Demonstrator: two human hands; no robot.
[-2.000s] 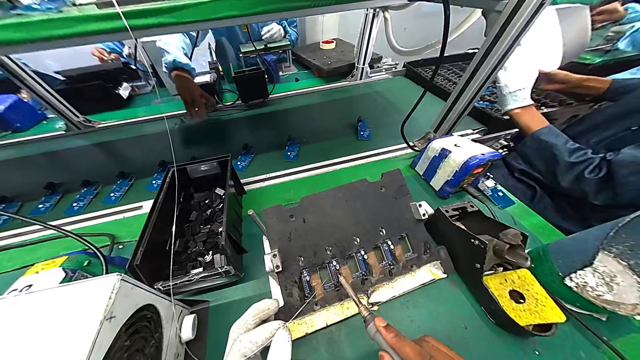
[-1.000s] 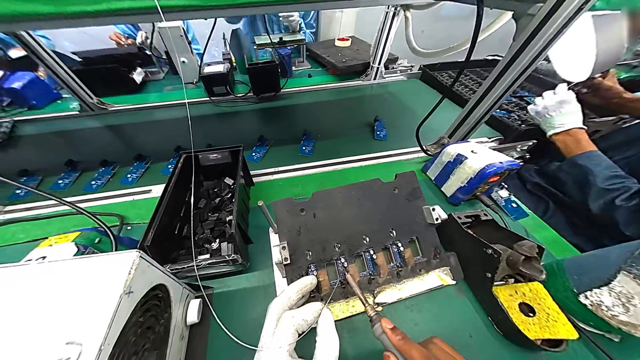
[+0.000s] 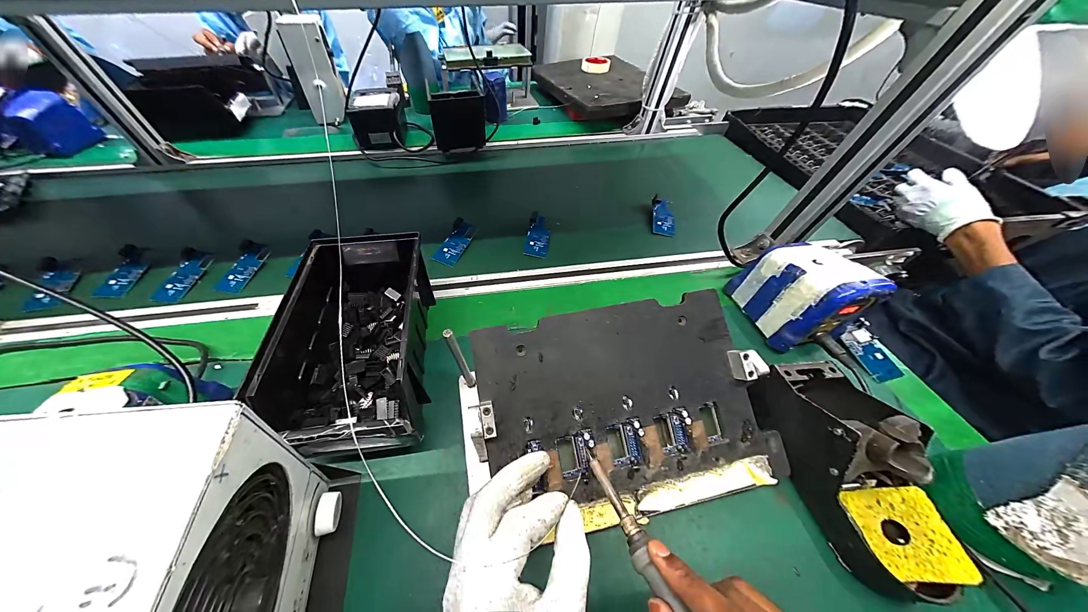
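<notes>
My left hand, in a white glove, pinches a thin solder wire that hangs from above. My bare right hand grips a soldering iron. The iron's tip and the wire's end meet near a small blue circuit board in a black soldering fixture. Further small boards, one of them to the right, sit in the fixture's slots. Yellow and whitish tape covers the fixture's near edge. Whether the tip touches a pin cannot be told.
A black bin of black connectors and a white fan unit stand left. At right are a taped blue soldering station and an iron holder with yellow sponge. Blue boards lie along the conveyor. A co-worker's gloved hand is at upper right.
The iron's tip has moved left along the row of boards since two seconds ago. My left hand keeps the wire beside it. The co-worker's gloved hand at right has come down to the black tray.
</notes>
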